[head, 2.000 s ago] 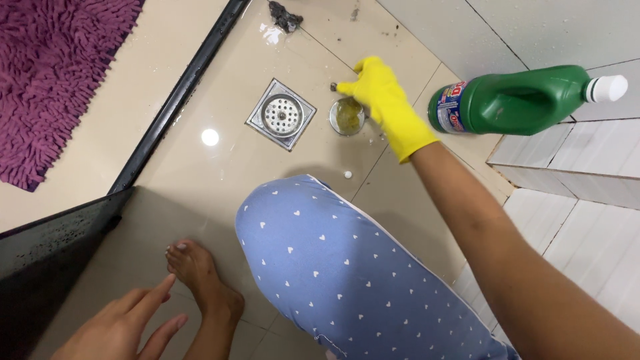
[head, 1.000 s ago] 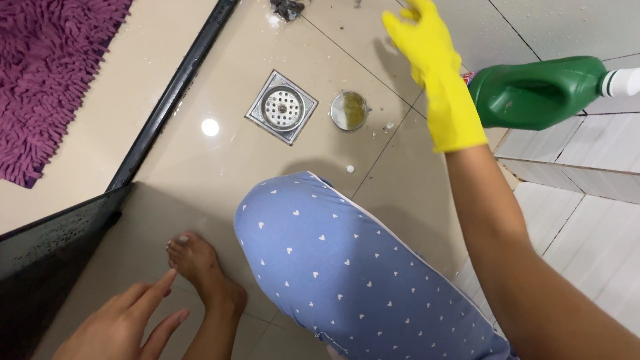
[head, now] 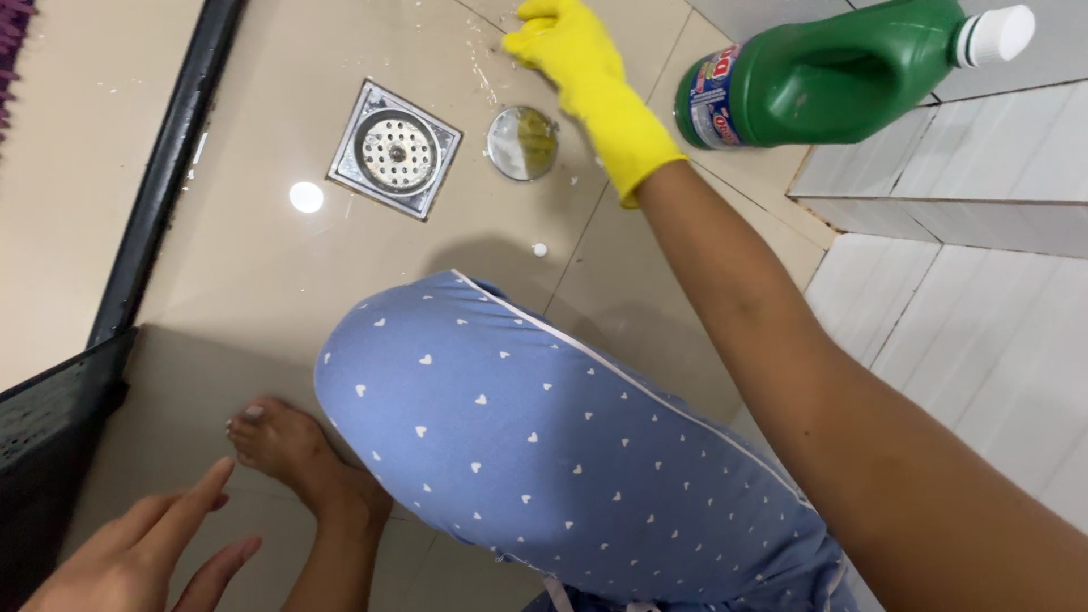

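Observation:
My right hand (head: 578, 68), in a yellow rubber glove, is at the top of the head view over the beige tiled floor, its fingers bunched; whether they pinch something small cannot be made out. Just left of the glove's wrist lies a round metal drain cover (head: 523, 143), partly reflecting yellow. A square metal floor drain (head: 395, 150) with a round perforated grate sits further left. To the right of the glove a green plastic bottle (head: 824, 76) with a white cap lies against the wall. My bare left hand (head: 153, 544) hangs at the lower left, fingers apart, holding nothing.
A black door track (head: 170, 170) runs along the left, with a dark glass panel (head: 51, 433) below it. A purple shaggy rug (head: 10, 51) shows at the top left edge. White tiled ledges (head: 977, 178) stand at the right. A small white bit (head: 540, 250) lies on the floor.
My gloved right hand first moved up and right from beside the round cover, then came back toward it. The dark clump seen near the top edge earlier is not in view now. My left hand has barely moved.

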